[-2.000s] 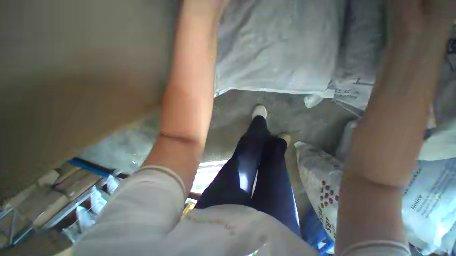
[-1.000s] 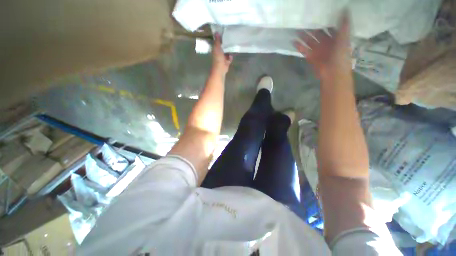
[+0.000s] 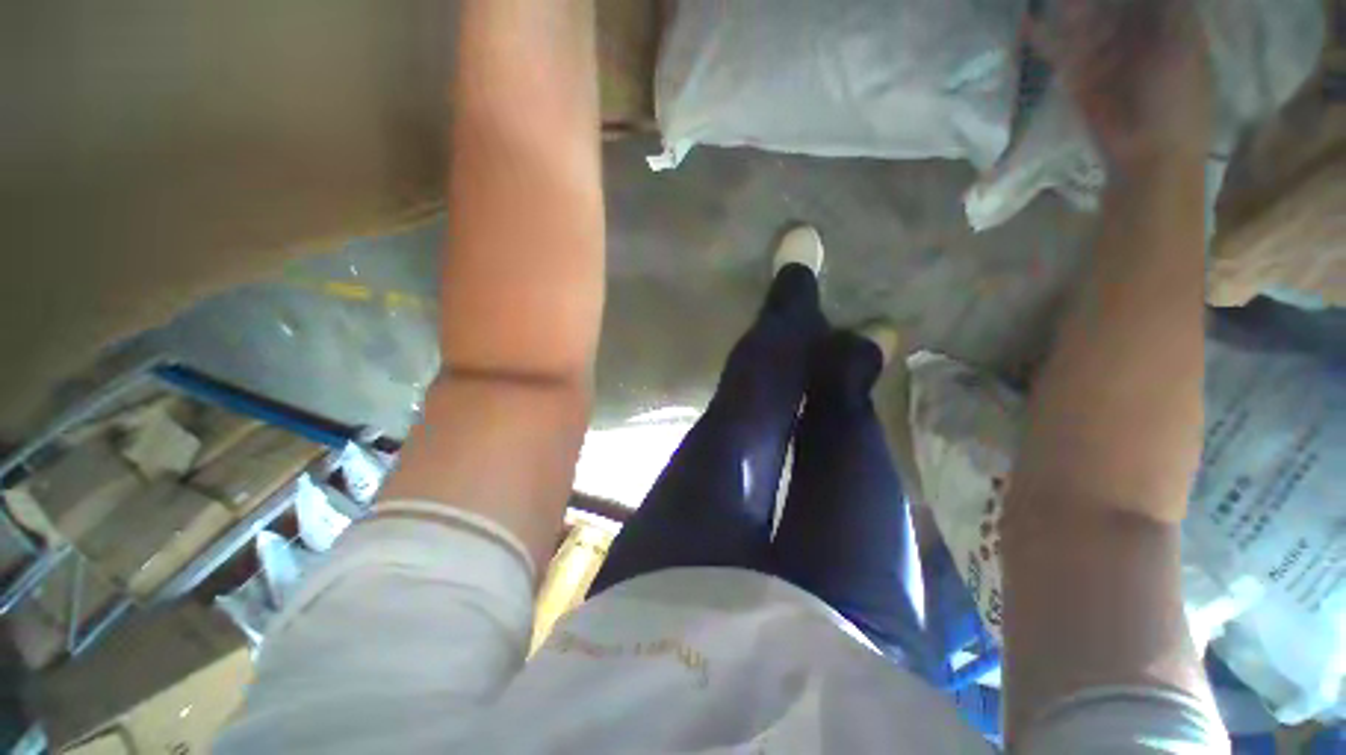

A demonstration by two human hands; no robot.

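Observation:
A white sack (image 3: 841, 74) lies at the top middle, its lower edge and corners showing above the floor. A second white sack (image 3: 1038, 155) lies beside it to the right, with a crumpled corner hanging out. My right hand (image 3: 1129, 67) is at the top right over this second sack, dark and blurred; whether its fingers grip the sack cannot be told. My left forearm reaches up past the top edge, and my left hand is out of the picture.
A large brown carton (image 3: 207, 148) fills the upper left. Printed white sacks (image 3: 1269, 516) lie at the right, below a brown kraft sack (image 3: 1292, 207). A blue crate (image 3: 967, 656) shows beside my legs. A rack (image 3: 251, 413) with cartons and clear bags stands lower left.
Since one second ago both arms have reached further up; my left hand has left the picture and my right hand has moved up and right. The white sacks at the top look shifted.

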